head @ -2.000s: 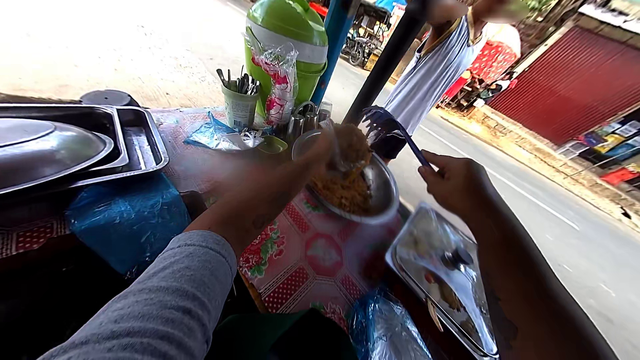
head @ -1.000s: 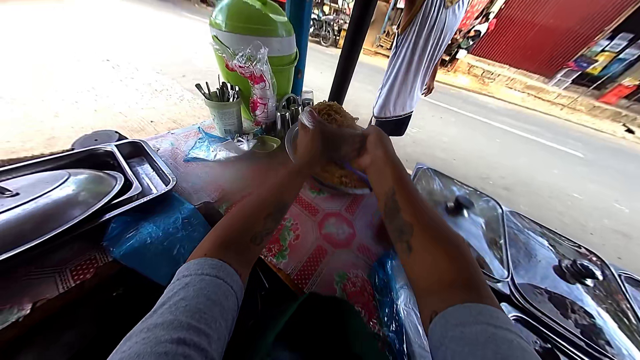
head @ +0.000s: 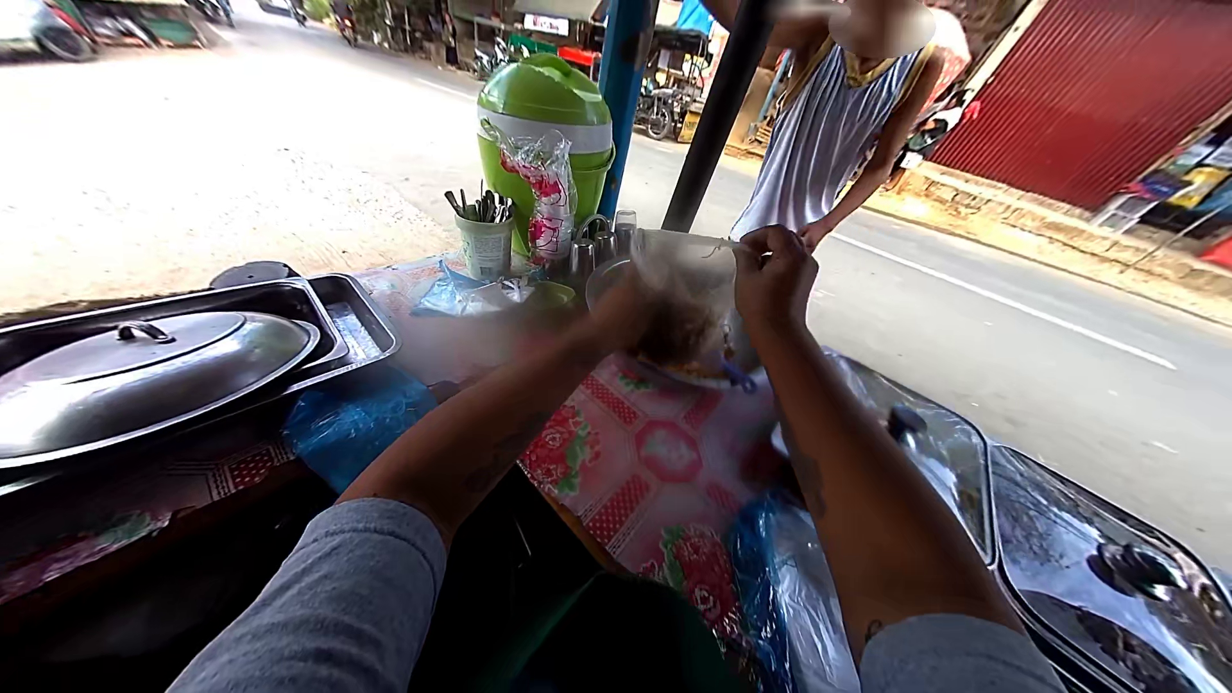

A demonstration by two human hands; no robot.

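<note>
Over a metal bowl point(head: 606, 279) at the table's far edge, a clear plastic bag point(head: 688, 279) with brownish food in its lower part hangs between my hands. My right hand point(head: 775, 279) pinches the bag's upper right edge. At the bag's left side is my left hand point(head: 626, 308), blurred, seemingly holding it; its fingertips are hard to make out. Orange-brown food point(head: 688, 369) shows at the bowl's near rim. A blue handle point(head: 739, 377) lies by the rim, below my right hand; what it belongs to is hidden.
Left stands a steel tray point(head: 371, 332) with an oval lidded dish point(head: 164, 371). Beyond are a green cooler point(head: 544, 125), a cutlery cup point(head: 484, 245) and glasses point(head: 626, 231). Lidded food trays point(head: 1088, 549) and plastic bags point(head: 799, 597) lie at right. A person point(head: 818, 144) stands beyond the post point(head: 717, 115).
My hands were together over the bowl a second ago; now they are apart with the bag stretched between them. My right hand held the blue handle two seconds ago and has let it go.
</note>
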